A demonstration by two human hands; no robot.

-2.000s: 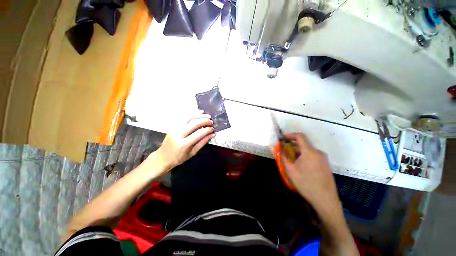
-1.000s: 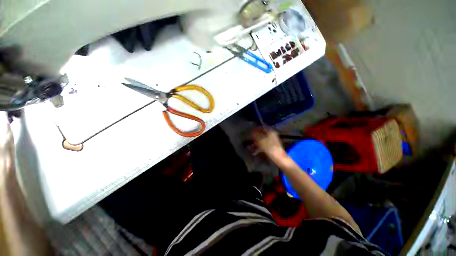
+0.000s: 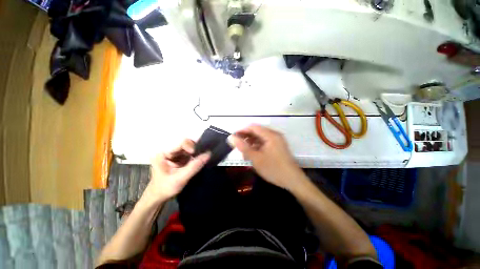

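A small dark leather piece (image 3: 211, 145) with a light line along its top edge is held over the front edge of the white machine table. My left hand (image 3: 176, 167) grips its left side between thumb and fingers. My right hand (image 3: 263, 152) is at its upper right corner, fingers bent; whether it pinches the piece is unclear. The white sewing machine head (image 3: 310, 31) is above, with the presser foot area (image 3: 231, 68) beyond the hands. Scissors (image 3: 327, 105) with orange-red and yellow handles lie on the table right of my right hand.
Dark sewn pieces (image 3: 79, 39) lie at upper left on cardboard (image 3: 63, 131) and the table. Blue-handled snips (image 3: 395, 126) lie beside the white parts tray (image 3: 429, 126). A dark blue basket (image 3: 379, 186) and blue round tub (image 3: 381, 252) are below the table.
The scissors were in my right hand two seconds ago and now lie on the table. My right hand has come from below the table to the leather piece, and the view has swung back left.
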